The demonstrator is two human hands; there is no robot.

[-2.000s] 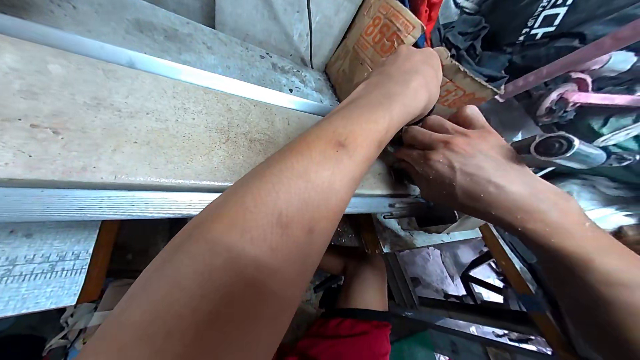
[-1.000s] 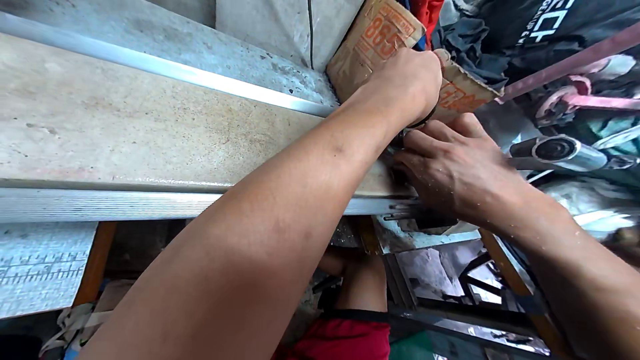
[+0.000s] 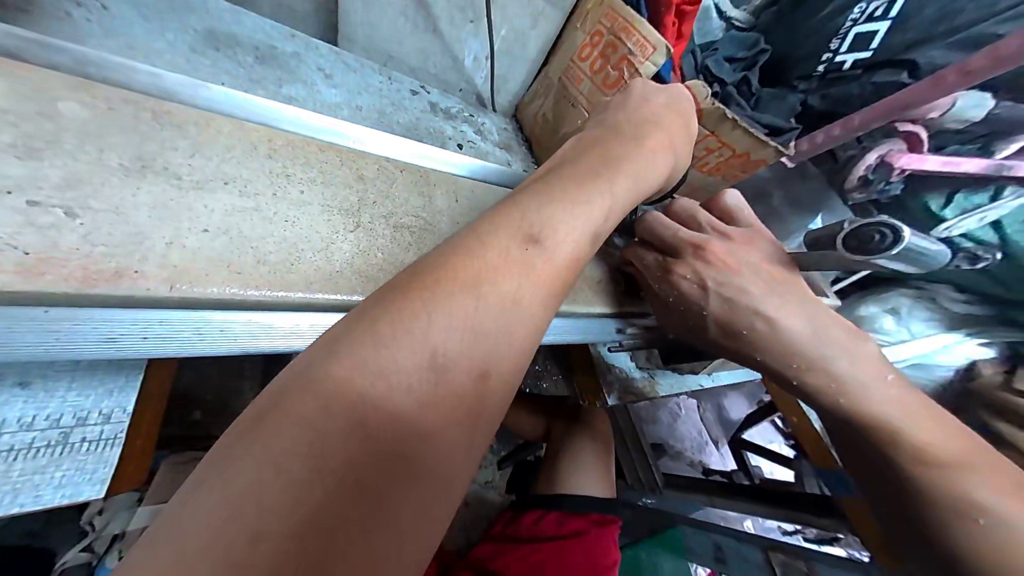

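Observation:
My left hand [image 3: 652,132] reaches to the end of a long pale slab [image 3: 200,192], in front of a torn cardboard box [image 3: 572,92]. Its fingers are bent down out of sight, and a bit of a black, curved thing [image 3: 672,190] shows beneath it. Just right of and below it, my right hand [image 3: 700,256] is bent over the slab's right end, fingers curled around something dark that is mostly hidden. Light specks dot my right hand and forearm. Metal strips [image 3: 160,330] run along both long sides of the slab.
A metal tool or fitting with a round end [image 3: 876,238] lies right of my right hand. Pink metal bars [image 3: 952,164], dark cloth and plastic bags crowd the right side. A sheet with ruler-like marks [image 3: 64,432] is at the lower left. Frame bars stand below.

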